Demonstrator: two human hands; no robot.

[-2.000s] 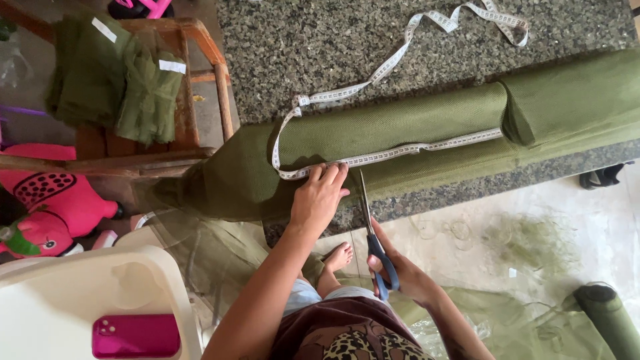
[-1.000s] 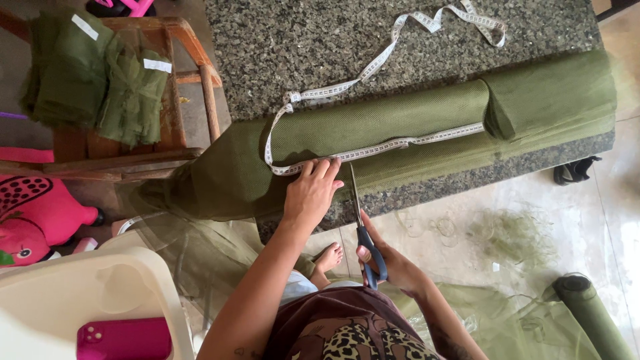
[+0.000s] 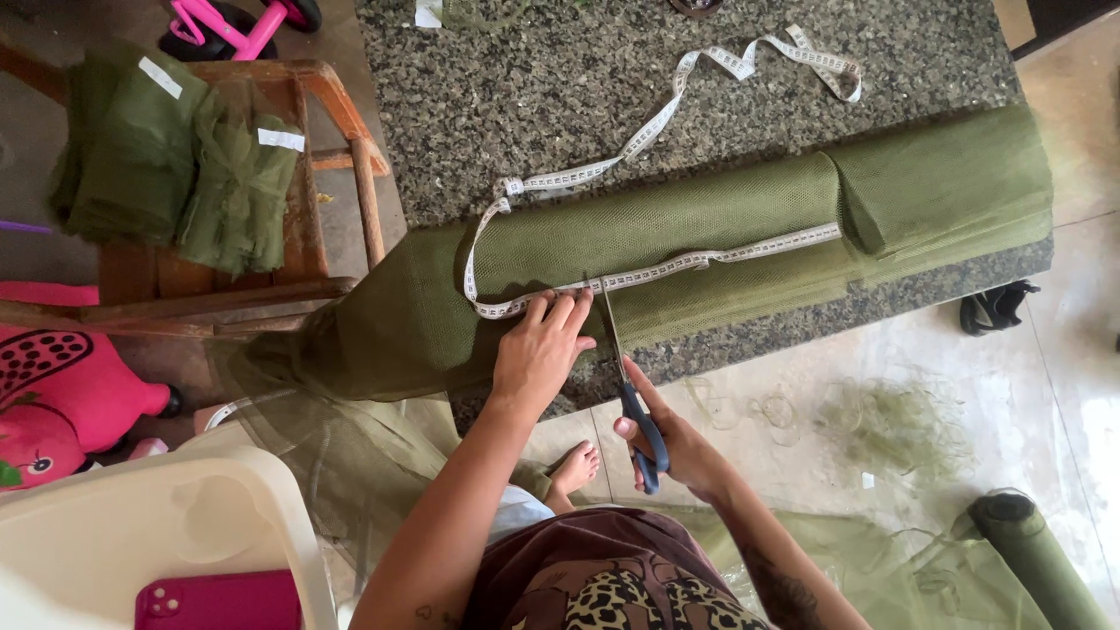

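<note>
A long fold of olive-green mesh fabric (image 3: 682, 219) lies across a speckled granite table (image 3: 542, 96), its left end hanging off the edge. Along the fabric runs a white tape measure (image 3: 726, 255), which loops at the left and trails over the granite. My left hand (image 3: 542, 350) is pressed flat, fingertips on the tape and fabric. In my right hand (image 3: 669, 442) are scissors with dark blue handles (image 3: 643, 429). Their blades reach over the fabric up to the tape, just right of my left fingertips. How far the blades are apart is hard to tell.
Folded green mesh bundles with white labels (image 3: 157, 77) rest on a wooden chair (image 3: 214, 306). At the lower left, a magenta phone (image 3: 219, 602) lies in a cream plastic tub (image 3: 302, 542). A fabric roll (image 3: 1037, 560) and mesh scraps (image 3: 901, 429) are on the floor.
The scissors' blades have moved up over the fabric to the tape measure. My left hand stays on the fabric beside them.
</note>
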